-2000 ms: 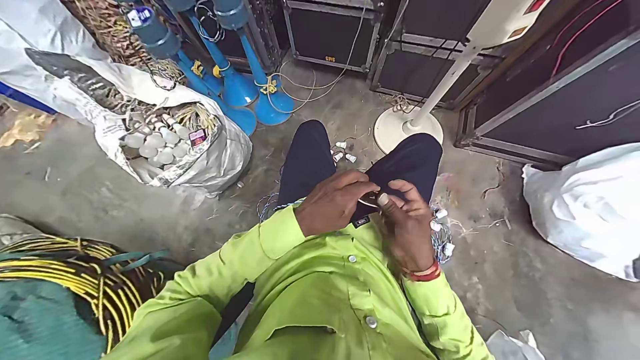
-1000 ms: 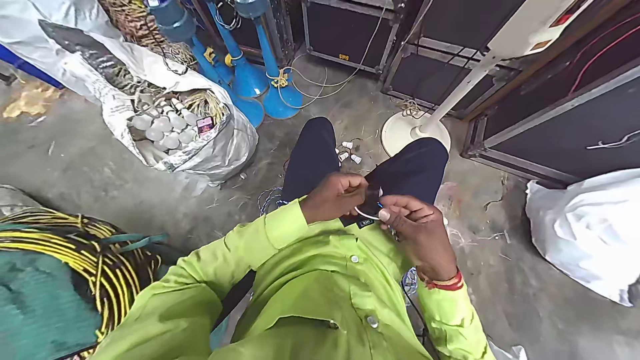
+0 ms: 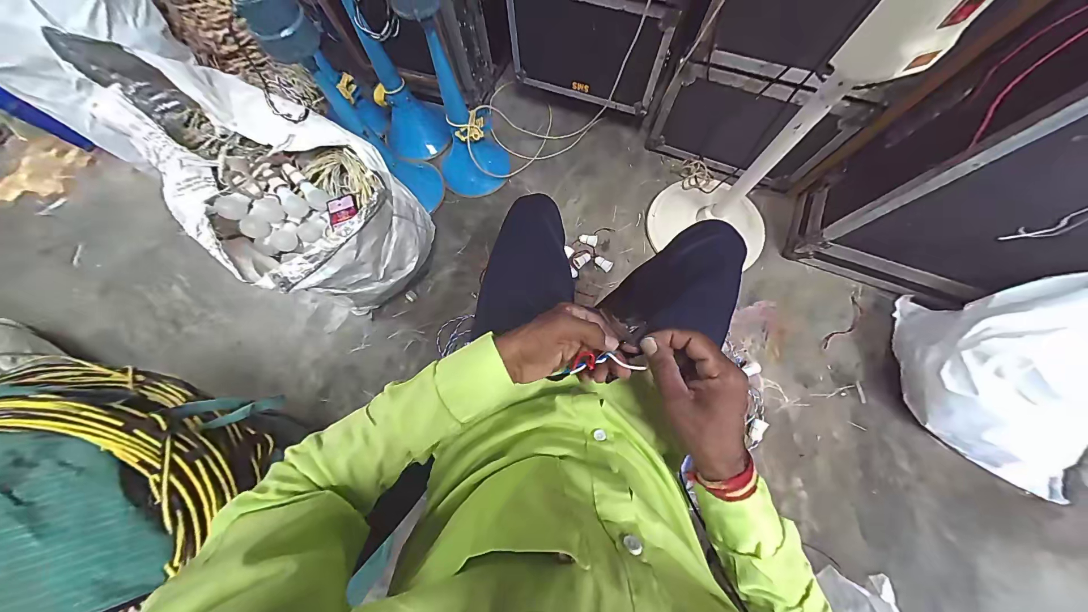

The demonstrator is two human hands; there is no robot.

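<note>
Both hands meet over my lap. My left hand [image 3: 557,340] has its fingers closed on twisted electrical wires [image 3: 586,361] in red, blue and white. Beside it, my right hand [image 3: 701,391] pinches near the white wire end between thumb and forefinger; a small dark object between the hands is too blurred to name. White bulb holders [image 3: 586,255] lie on the floor beyond my knees. More white holders [image 3: 756,429] on twisted wire hang or lie just right of my right wrist.
A white sack [image 3: 391,255] of light bulbs [image 3: 268,217] and wire stands ahead left, near blue stands [image 3: 476,161]. Black-and-yellow cable [image 3: 212,459] is coiled at left. Ahead are black speaker cabinets [image 3: 586,51] and a white round-based stand [image 3: 663,221]; a white sack [image 3: 994,374] lies right.
Red and blue wire now shows at my left fingers, where earlier frames show mainly a white strand. My right hand has shifted slightly, its fingers still near the wire.
</note>
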